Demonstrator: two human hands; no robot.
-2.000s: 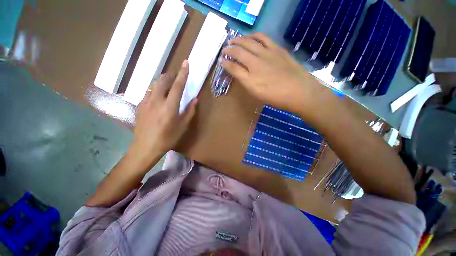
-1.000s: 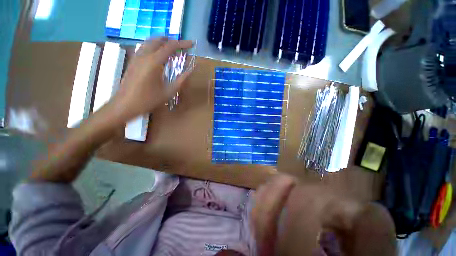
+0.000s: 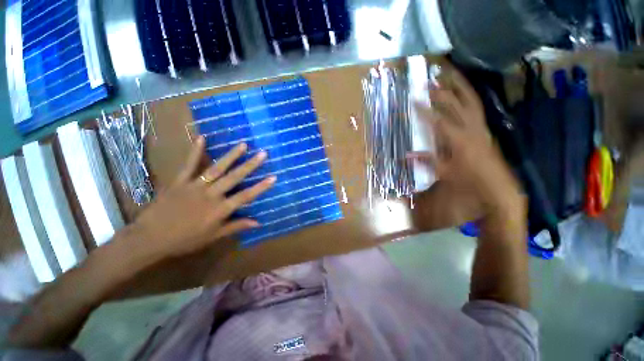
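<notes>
A blue solar cell piece with thin pale lines lies on the brown board. My left hand rests flat with fingers spread over its left part, holding nothing. My right hand is blurred, beside the white strips at the right edge of the right ribbon pile; I cannot tell if its fingers touch or grip anything. The left ribbon pile lies beyond my left hand. Stacks of white strips stand further left.
Dark navy cell assemblies and a blue piece with white edges lie on the grey surface beyond the board. A grey round machine is at upper right. Red and yellow handles and black tools are at far right.
My left hand has moved from the left ribbon pile onto the blue cell. My right hand has moved from the board's near edge to the right white strips. The view has shifted.
</notes>
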